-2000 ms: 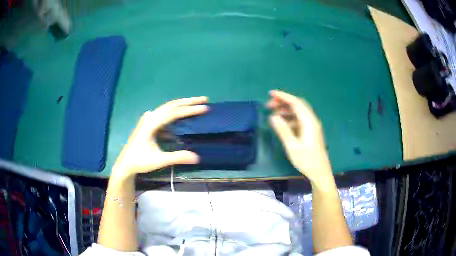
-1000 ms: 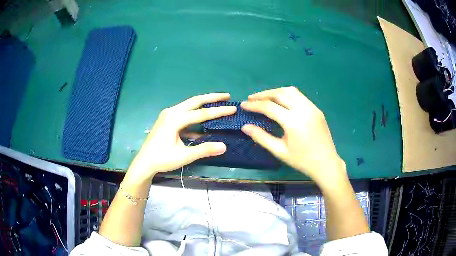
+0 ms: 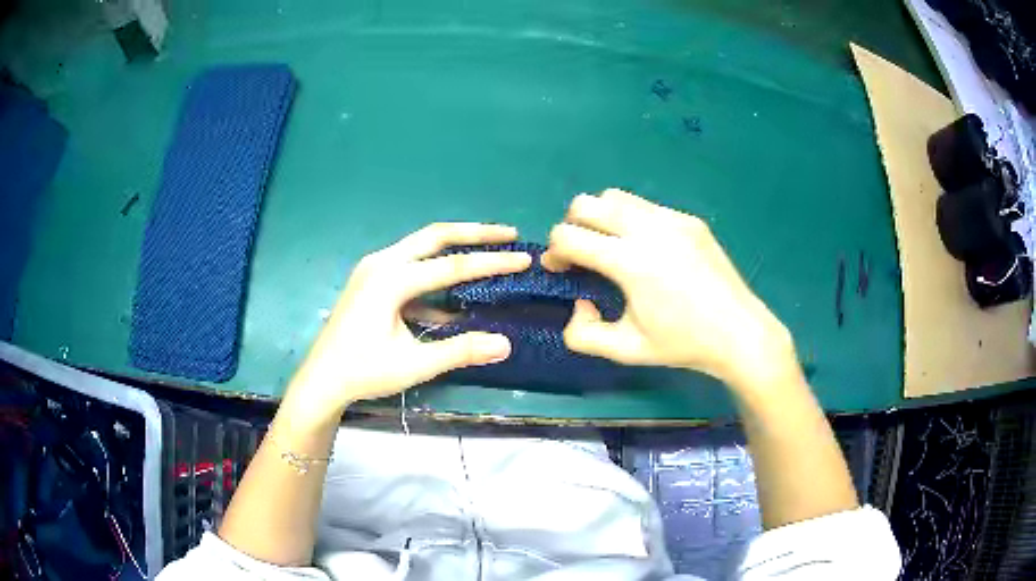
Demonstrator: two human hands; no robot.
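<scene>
A speaker housing wrapped in navy mesh cloth [image 3: 534, 346] lies on the green mat at the bench's near edge, with a dark slot along its upper side. My left hand [image 3: 398, 312] grips its left end, fingers on the far side and thumb on the near side. My right hand [image 3: 648, 284] holds the right part, fingertips and thumb on the cloth edge by the slot. A thin white wire [image 3: 406, 411] hangs from the left end over the bench edge. Much of the slot and right end is hidden by my right hand.
A flat navy mesh strip [image 3: 210, 221] lies at left, with more blue cloth [image 3: 25, 193] at the far left. Black housings [image 3: 971, 216] stand on a tan board [image 3: 922, 329] at right. A grey-rimmed crate [image 3: 153, 477] is at lower left; a clear plastic tray [image 3: 699, 482] is below the bench edge.
My right hand came in from beside the housing and took hold of it. Since a second ago, its fingers have curled more tightly at the cloth edge. My left hand stays on the left end.
</scene>
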